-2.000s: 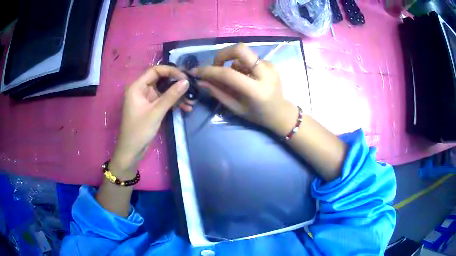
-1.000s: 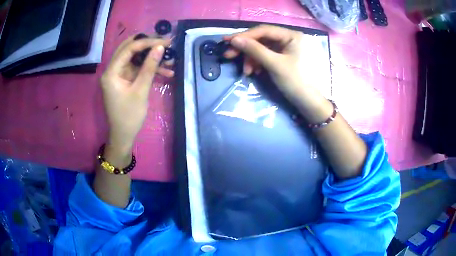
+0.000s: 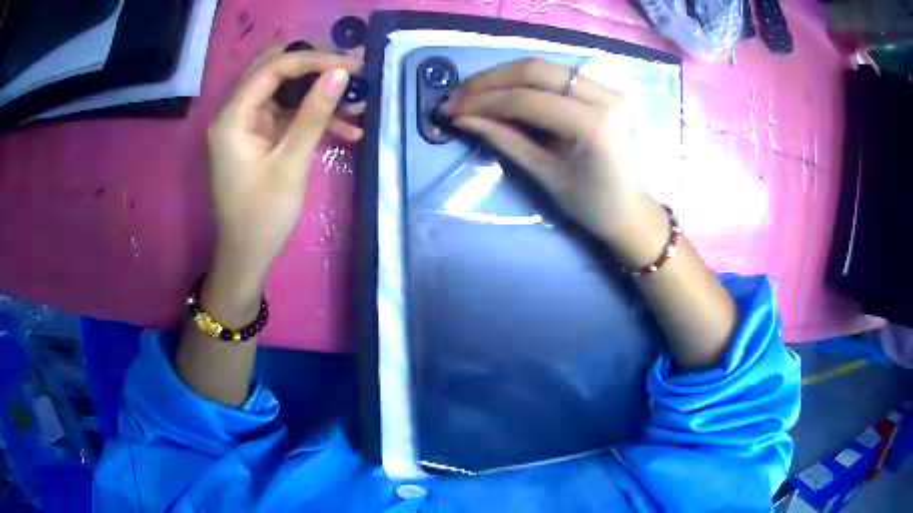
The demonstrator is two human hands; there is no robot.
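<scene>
A grey tablet back cover (image 3: 531, 331) lies on a white sheet in a black tray (image 3: 369, 301), with glare on the film over it. Its dark camera bump (image 3: 424, 100) is at the upper left corner; the upper seat shows a shiny disc. My right hand (image 3: 561, 130) has its fingertips at the lower part of the bump, on a small dark piece mostly hidden by the fingers. My left hand (image 3: 265, 150) is left of the tray and pinches a cluster of black lens rings (image 3: 355, 90). Another black ring (image 3: 348, 32) shows just beyond the fingers.
A stack of trayed covers (image 3: 150, 60) stands at the upper left. Another dark stack (image 3: 881, 190) stands at the right. A crumpled clear plastic bag (image 3: 696, 25) and black parts strips (image 3: 771, 25) are at the far edge. Pink matting (image 3: 100, 220) covers the bench.
Both hands worked together over the bump, then parted. My right fingertips have since moved down from the upper seat to the lower part. The tray appears higher and further right in view.
</scene>
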